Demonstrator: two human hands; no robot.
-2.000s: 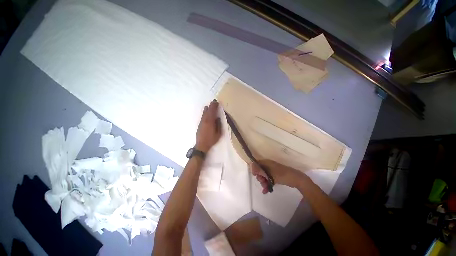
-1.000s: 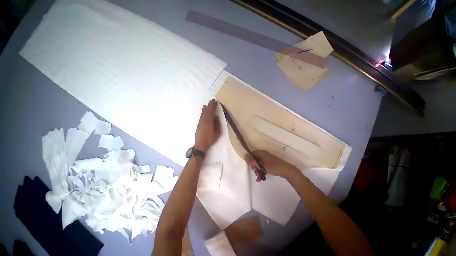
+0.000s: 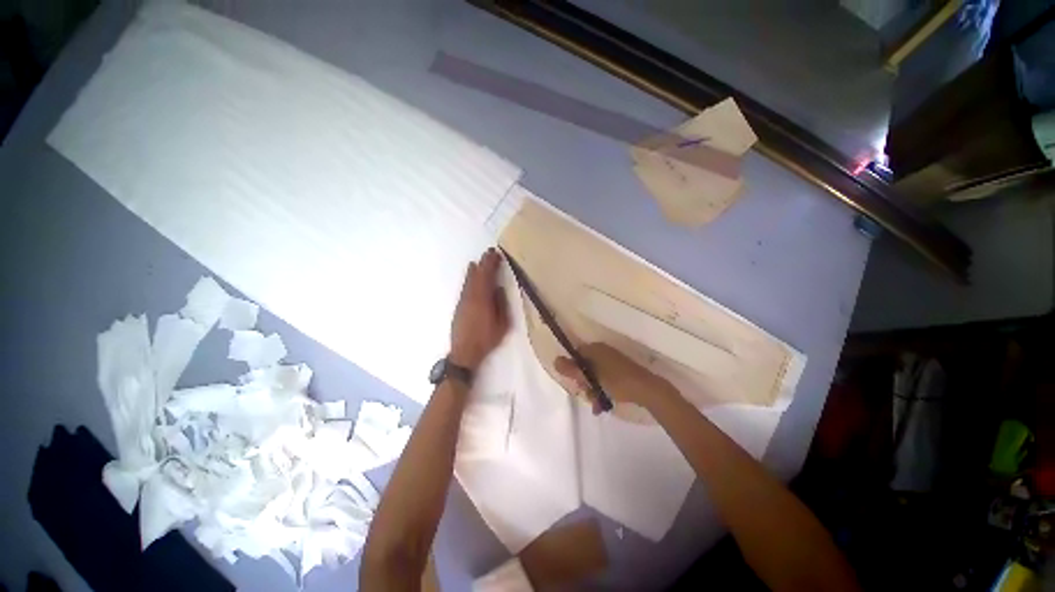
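Note:
My right hand [image 3: 613, 379] is shut on the handles of long dark shears [image 3: 546, 310]. The blades run up and left along the curved edge of the large tan pattern piece [image 3: 555, 249], their tip near its upper left end. The pattern lies on the white fabric lay [image 3: 289, 174], with a narrow pale bar [image 3: 654, 326] on it. My left hand [image 3: 478, 315] lies flat on the white fabric, just left of the blades, holding nothing visible. White fabric sections [image 3: 631, 474] lie below the pattern.
A white scrap heap [image 3: 255, 451] and dark cloth [image 3: 104, 509] lie at lower left. A purplish ruler [image 3: 555, 102] overlaps small tan patterns [image 3: 694, 174] near the brown metallic rail [image 3: 694, 87]. A brown square piece [image 3: 565, 555] lies at the near edge.
The shears and my right hand have moved slightly up and left along the pattern edge. My left hand stays flat in nearly the same place. The view has shifted slightly.

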